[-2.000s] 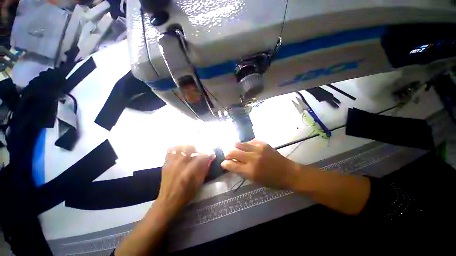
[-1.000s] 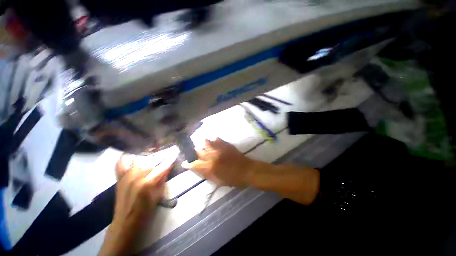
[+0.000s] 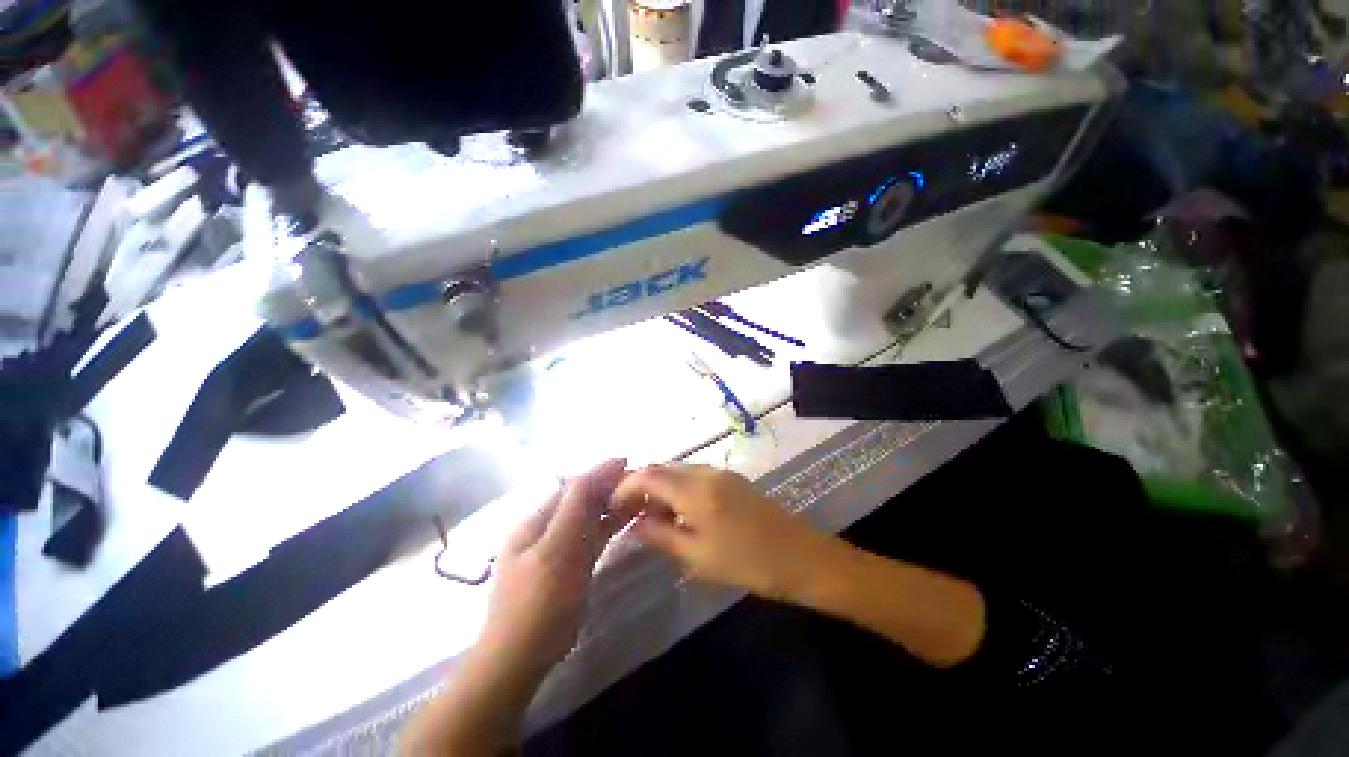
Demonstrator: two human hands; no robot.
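Observation:
My left hand point(image 3: 550, 569) and my right hand point(image 3: 710, 530) meet fingertip to fingertip at the table's front edge, just right of and in front of the needle area. What is between the fingers is hidden or too small to tell. The white sewing machine point(image 3: 592, 192) with JACK lettering stands behind them, its needle area washed out by bright light. A long black fabric band point(image 3: 296, 592) lies left of my left hand. A thin dark looped cord point(image 3: 462, 567) lies beside that hand. Another black piece point(image 3: 898, 391) lies flat at the right.
Thread snips point(image 3: 725, 396) lie right of the needle, with thin black strips point(image 3: 725, 337) behind. More black pieces point(image 3: 222, 407) and a pale-and-black curled piece point(image 3: 74, 496) lie left. A green basket point(image 3: 1184, 496) with clear plastic is at right. An orange object point(image 3: 1024, 42) sits on the machine.
The view has shifted, showing more of the machine's top and right side. My hands have come away from the needle toward the table's front edge and now meet. The looped cord shows uncovered.

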